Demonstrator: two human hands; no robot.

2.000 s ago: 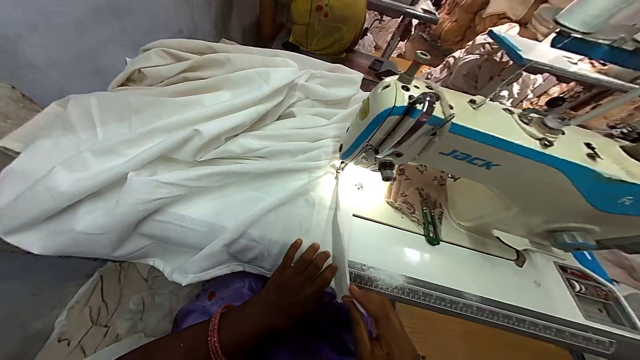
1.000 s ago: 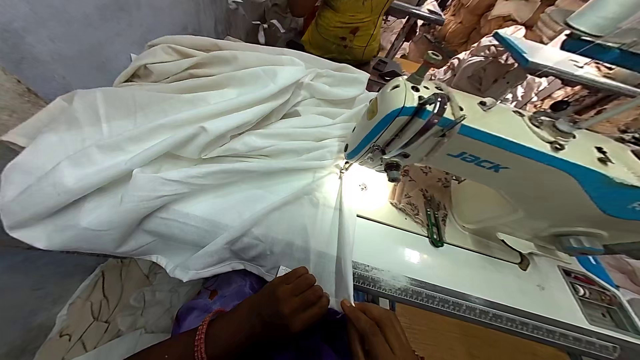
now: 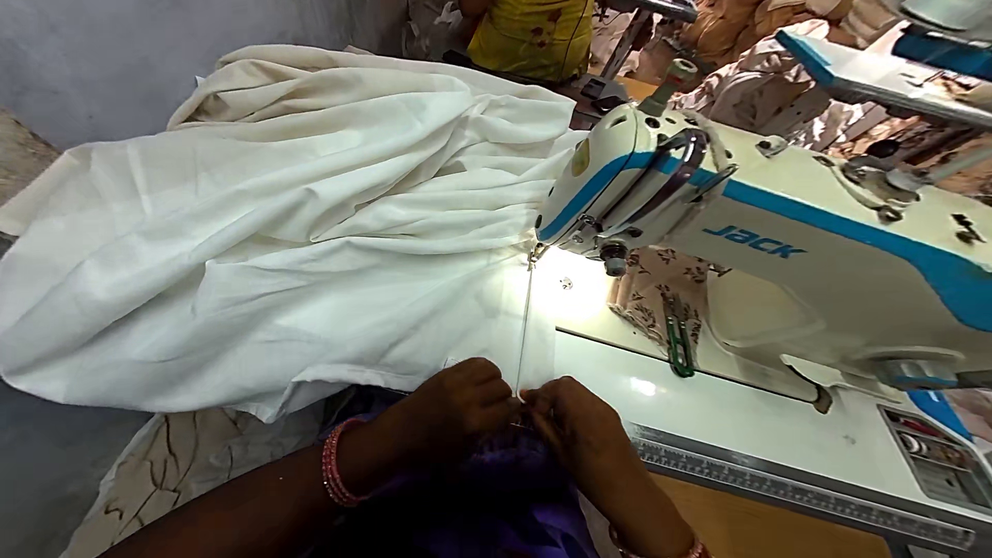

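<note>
A large white cloth (image 3: 310, 232) lies gathered in folds left of a Jack sewing machine (image 3: 775, 225), its right edge under the lit needle area. My left hand (image 3: 473, 399), with pink bangles at the wrist, is closed on the near edge of the cloth. My right hand (image 3: 570, 422) pinches the cloth's near right corner between thumb and finger, close beside the left fingertips. Green-handled thread snips (image 3: 680, 341) lie on a folded floral cloth piece (image 3: 639, 291) on the machine bed. The exact finger contact of my left hand is partly hidden.
A ruler strip (image 3: 775, 480) runs along the table's front edge. Small metal parts sit in a tray (image 3: 934, 453) at the right. A person in yellow (image 3: 531, 35) is behind the machine. Heaped cloth (image 3: 744, 39) fills the back right; a patterned cloth (image 3: 178, 465) hangs lower left.
My hands have come together at the cloth's near right edge. My right hand has risen from lower in the view, and its fingers now meet those of the left.
</note>
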